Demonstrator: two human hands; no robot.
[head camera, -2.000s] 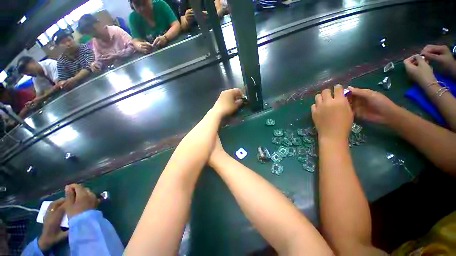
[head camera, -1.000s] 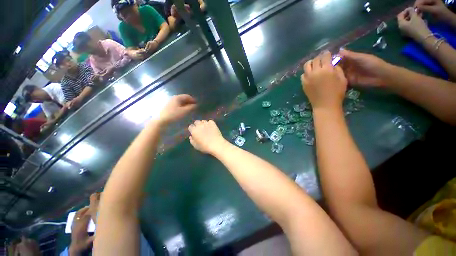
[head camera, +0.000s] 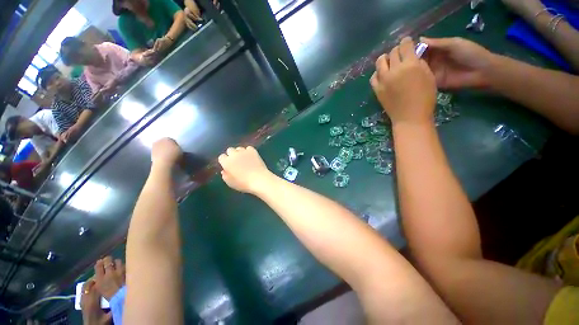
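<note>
My left hand (head camera: 166, 152) is over the dark conveyor at left of centre, fingers curled down and mostly hidden; its contents cannot be seen. My right hand (head camera: 241, 168) is at the bench's back edge with fingers curled in; whether it holds something is hidden. Right of it lie a small square piece with a dark centre (head camera: 291, 174), a shiny unit (head camera: 293, 156) just behind it and another shiny unit (head camera: 319, 165). A loose heap of clear square pieces (head camera: 357, 141) lies further right.
A neighbour's hands (head camera: 412, 70) hold a small unit beyond the heap. A green post (head camera: 282, 60) rises at the bench's back edge. A blue-sleeved neighbour's hands (head camera: 105, 282) hold a white block at lower left. Small parts (head camera: 83, 231) lie on the belt. Workers sit across it.
The view has shifted. My hands have moved apart, the left one leftward over the conveyor. A shiny unit now shows behind the small square piece, where none showed two seconds ago.
</note>
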